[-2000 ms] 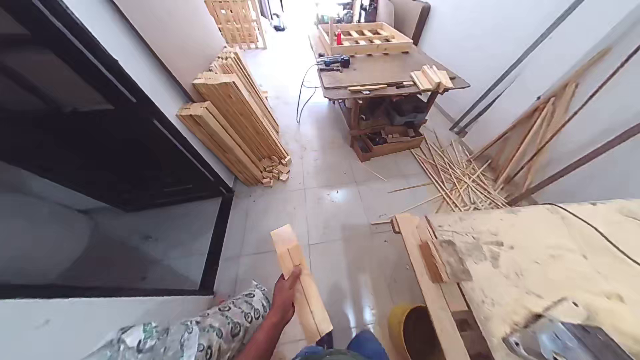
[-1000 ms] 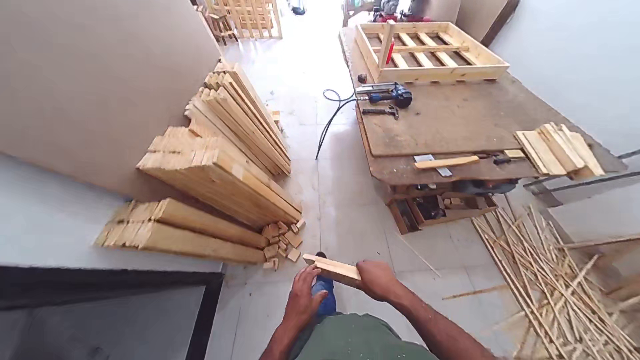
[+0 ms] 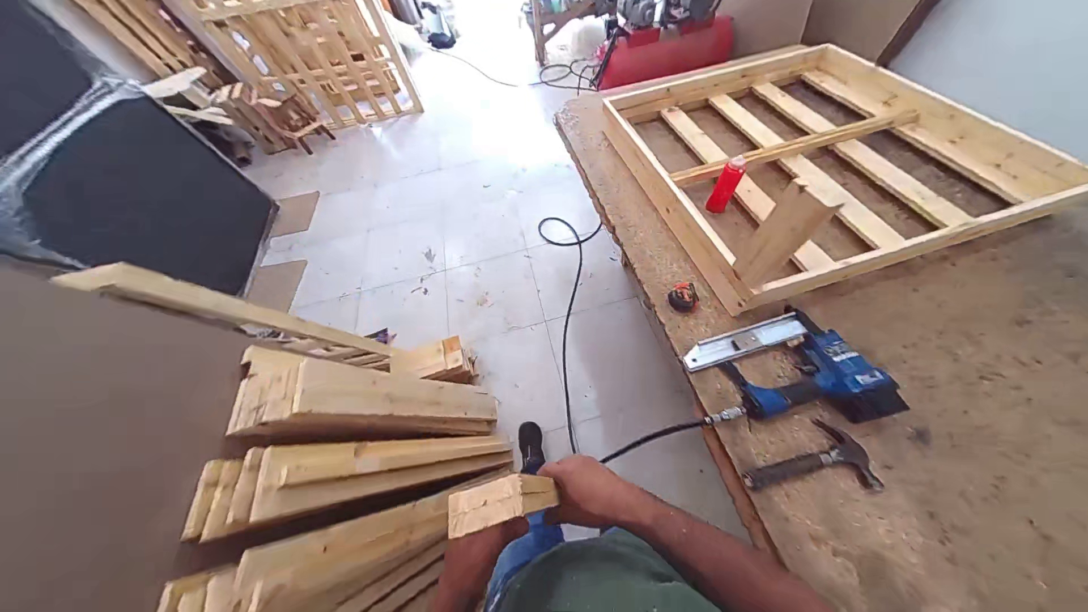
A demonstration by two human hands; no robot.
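My right hand [image 3: 586,491] grips one end of a short wooden board [image 3: 497,503] in front of my body. From below, my left hand [image 3: 486,552] supports the same board, its fingers mostly hidden behind the wood. On the workbench at the right lie a blue pneumatic stapler [image 3: 833,374] with its hose attached, a claw hammer [image 3: 816,459] and a small tape measure [image 3: 682,297]. A slatted wooden frame [image 3: 680,229] rests farther back on the bench, with a red bottle [image 3: 725,184] inside it and an upright board piece [image 3: 786,229] at its near corner.
Stacks of boards [image 3: 382,399] lean on the wall at the left. A black air hose [image 3: 568,340] crosses the tiled floor beside the workbench [image 3: 977,510]. Wooden lattice panels [image 3: 323,59] stand at the back left, and a red tank [image 3: 667,53] at the back.
Two seconds ago one hand held the board and the other was not visible; now both hands hold it. The view has moved forward, closer to the stacked boards and the bench with the frame.
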